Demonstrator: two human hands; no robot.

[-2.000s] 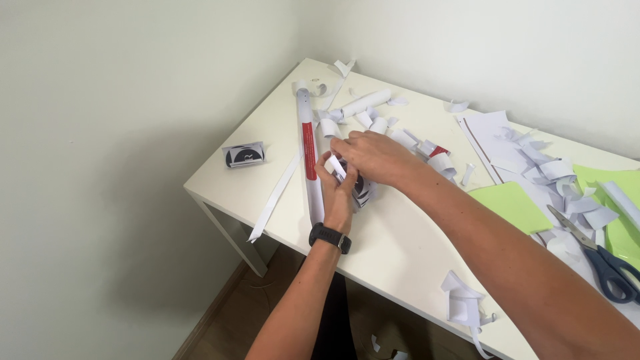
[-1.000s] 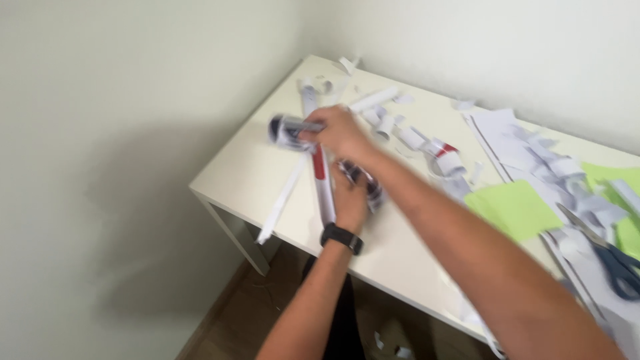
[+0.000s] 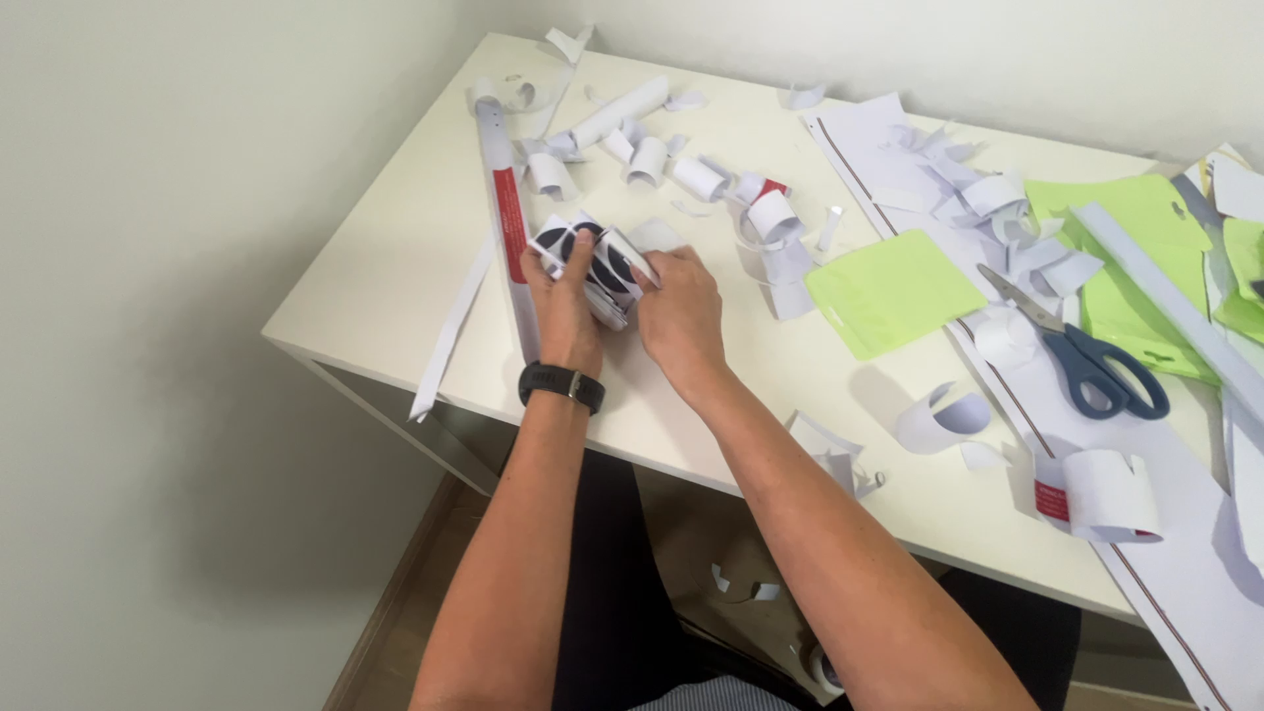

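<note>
My left hand (image 3: 571, 306), with a black band on its wrist, grips a bundle of small white pieces with black round prints (image 3: 597, 259), its fingers spread over the near and left sides. At the bundle's right side my right hand (image 3: 683, 301) pinches a white piece of it with thumb and fingers. How many pieces the bundle has cannot be told. Just left of my left hand lies a long white paper strip with a red label (image 3: 510, 222), partly hidden by that hand. A narrower white strip (image 3: 456, 326) reaches past the table's front edge.
Curled paper pieces (image 3: 701, 179) lie scattered behind my hands. To the right are a lime-green sheet (image 3: 894, 293), dark-handled scissors (image 3: 1086, 360), a paper roll (image 3: 943, 417) and a large white sheet (image 3: 1047, 415). Walls border the white table (image 3: 365, 286) at the back and left.
The printed piece that lay alone at the table's left has been picked up by my right hand and brought to my left hand. Both hands are now together at the bundle.
</note>
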